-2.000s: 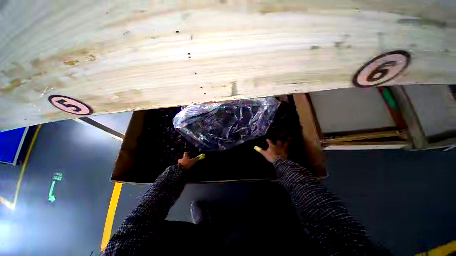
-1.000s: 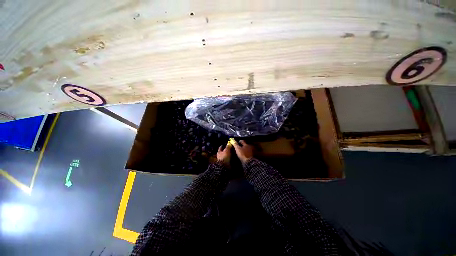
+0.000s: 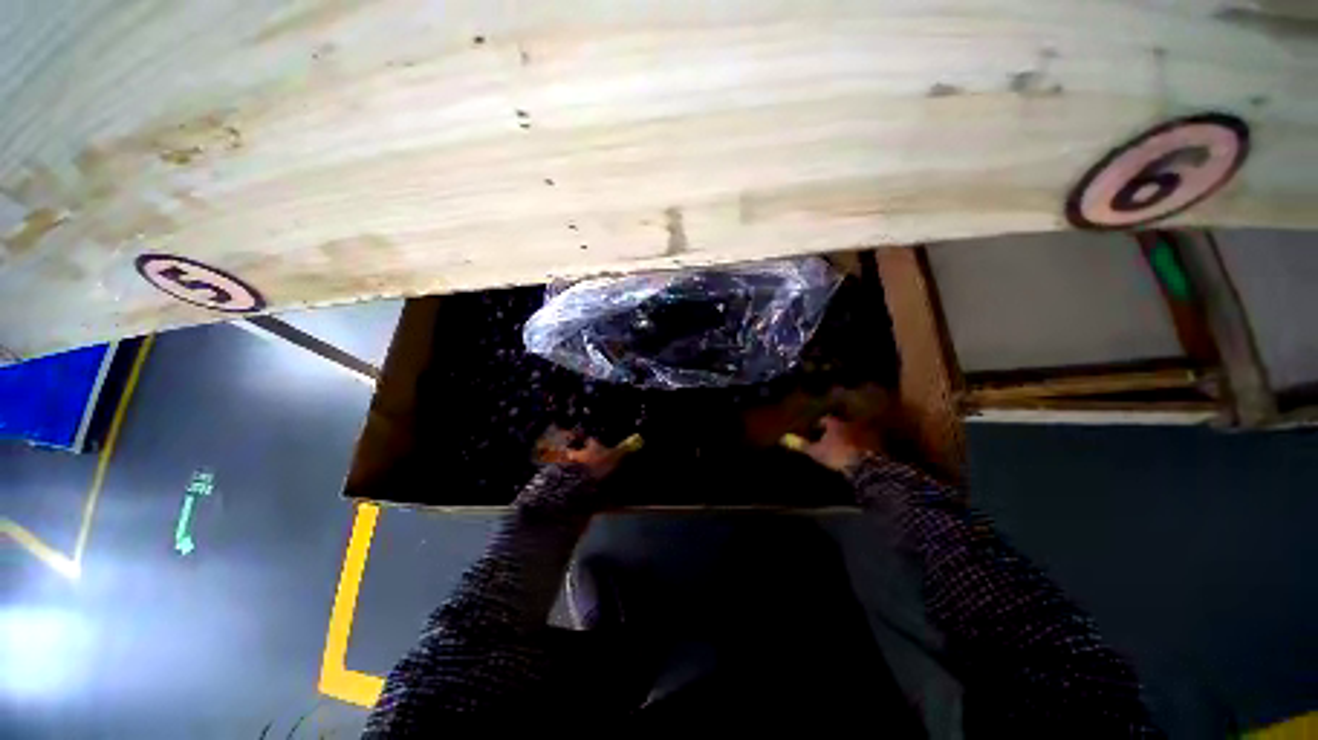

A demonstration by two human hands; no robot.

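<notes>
The brown cardboard box [image 3: 929, 347] holds many small black parts [image 3: 484, 379]. A clear plastic bag [image 3: 687, 325] with dark contents lies at the back middle of the box, under the wooden edge. My left hand [image 3: 581, 453] is in the box at the front left of the bag, its yellow-taped finger pointing right. My right hand [image 3: 831, 441] is at the front right, its yellow-taped finger pointing left. The hands are apart and do not touch the bag. Both are blurred and dark, and what lies under the fingers is hidden.
A pale wooden board [image 3: 636, 145] with circled numbers 5 and 6 spans the top. Grey panels in wooden frames [image 3: 1091, 388] stand at the right. A blue object [image 3: 51, 398] is at the left. The grey floor [image 3: 246, 463] has yellow lines [image 3: 351, 593] and a green arrow.
One second ago my hands were close together in front of the bag. Now they are spread apart, left hand to the left and right hand to the right.
</notes>
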